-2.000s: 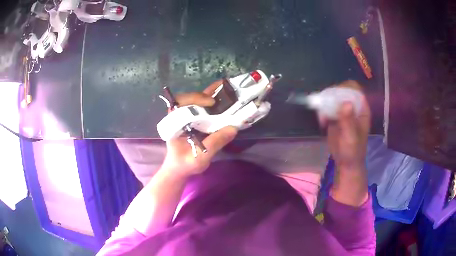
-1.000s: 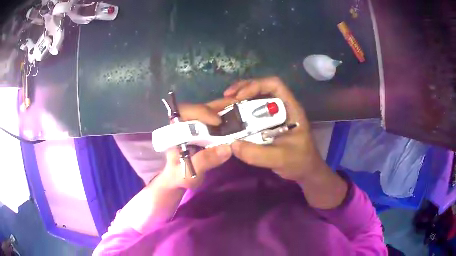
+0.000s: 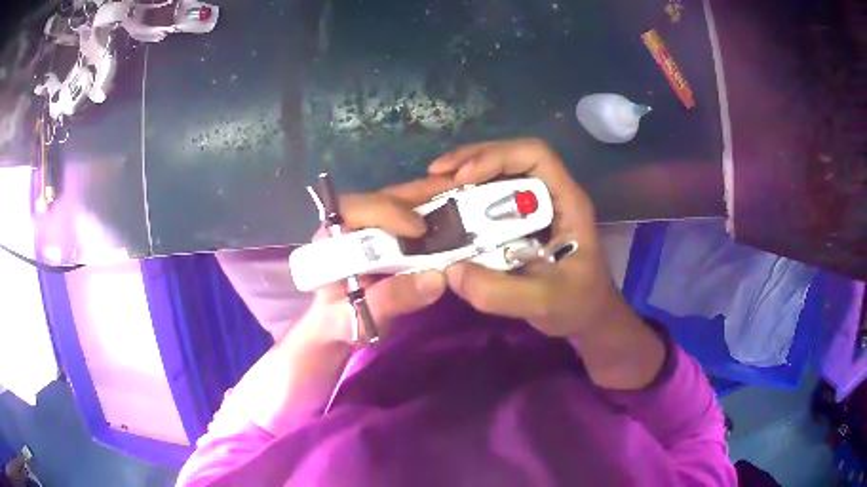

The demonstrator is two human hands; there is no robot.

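A white toy scooter body [image 3: 328, 262] is held level over the bench's near edge, front end to the left. A dark handlebar crosses its front, and a red tail light [image 3: 524, 202] sits at its right end. My left hand [image 3: 366, 295] grips the front and middle, with fingers behind and thumb in front. My right hand [image 3: 561, 276] wraps around the rear, with fingers on the far side and thumb on the near side. A silvery rod sticks out at the rear near my right palm. The scooter's underside is hidden.
A translucent white glue bottle [image 3: 609, 118] lies on the dark green bench [image 3: 238, 190], nozzle to the right. An orange-yellow stick [image 3: 669, 68] lies beyond it. Several white toy bodies [image 3: 86, 81] cluster at far left. Blue bins stand below at left [image 3: 171, 380] and right [image 3: 799, 352].
The glue bottle has left my right hand and lies on the bench. My right hand has moved left and taken hold of the scooter's rear. The scooter has turned to lie more level.
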